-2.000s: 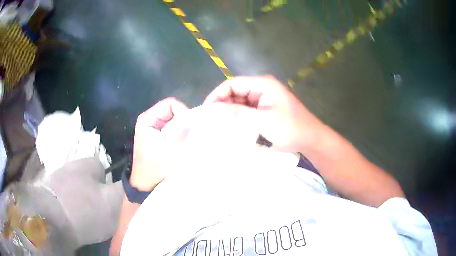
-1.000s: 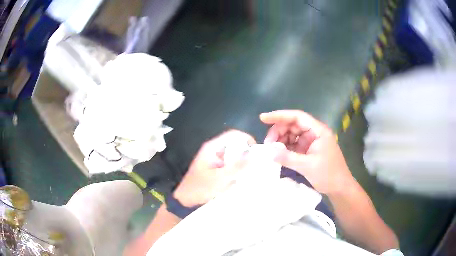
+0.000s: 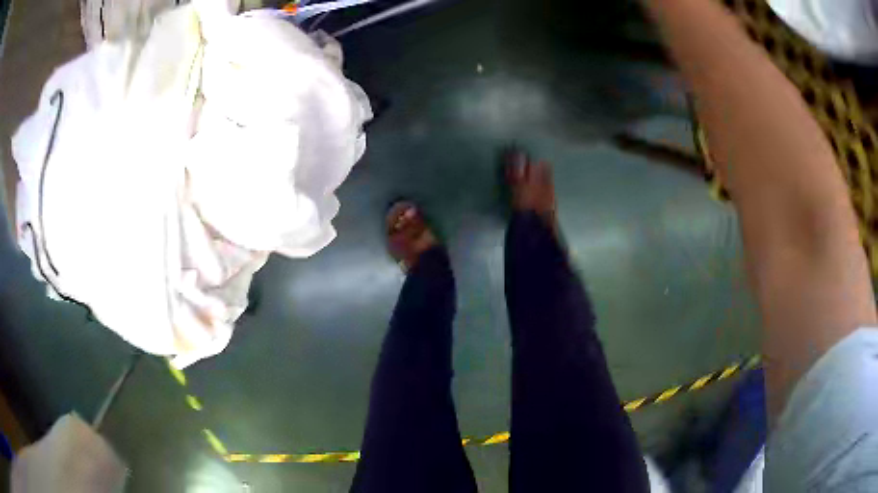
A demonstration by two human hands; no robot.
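A large heap of crumpled white fabric pieces (image 3: pixel 274 135) fills the upper left, with dark cords or threads along its left side. My right forearm (image 3: pixel 780 144) runs up the right side and leaves the picture at the top edge, so my right hand is cut off. My left hand and arm are not in view. The white cloth that both hands held earlier does not show, and I cannot tell whether a hand still has it.
My legs and feet (image 3: pixel 409 231) stand on the green floor (image 3: pixel 337 318). Yellow-black tape (image 3: pixel 289 456) crosses behind them. A yellow-brown latticed thing (image 3: pixel 838 106) and a white object (image 3: pixel 836 24) are at the upper right. A pale grey shape (image 3: pixel 67 460) is at the lower left.
Both hands and the held white cloth have left the picture. My right arm now reaches up along the right side. The white heap appears larger and nearer, and my legs have come into view.
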